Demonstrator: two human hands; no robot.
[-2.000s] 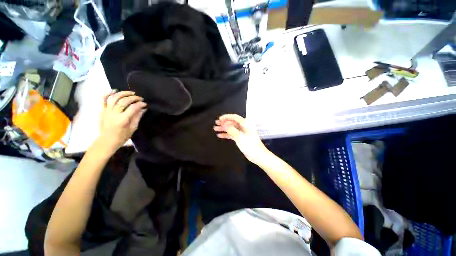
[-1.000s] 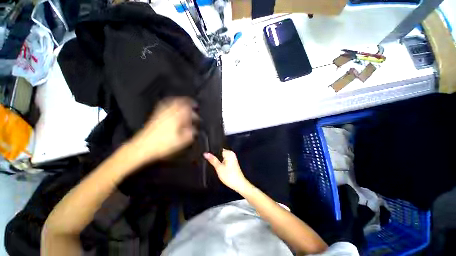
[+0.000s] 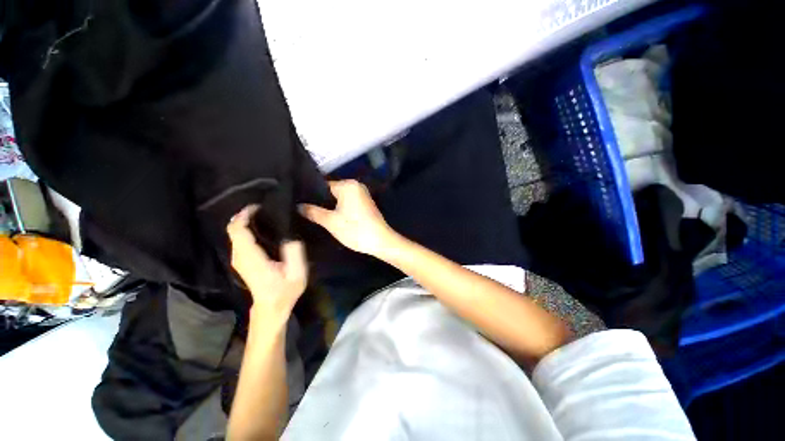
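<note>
A large black garment piece (image 3: 163, 129) covers the left part of the table and hangs over its front edge towards my lap. A short curved pale line, a seam or opening edge, shows on it just above my left hand. My left hand (image 3: 268, 263) is at this part, slightly blurred, with thumb and index finger apart; its other fingers are partly hidden. My right hand (image 3: 353, 220) is at the garment's right edge by the table corner, with the cloth between its thumb and fingers. A loose pale thread lies on the cloth at upper left.
The white table (image 3: 370, 69) has its front edge running up to the right. A blue perforated crate (image 3: 615, 164) with pale and dark cloth stands at right. A dark garment heap (image 3: 163, 362) lies lower left. An orange bag (image 3: 34, 269) is at the left edge.
The view has tilted down towards my lap; the phone and machine parts are out of view. My left hand has moved down and back from the cloth's middle. My right hand is now at the cloth edge.
</note>
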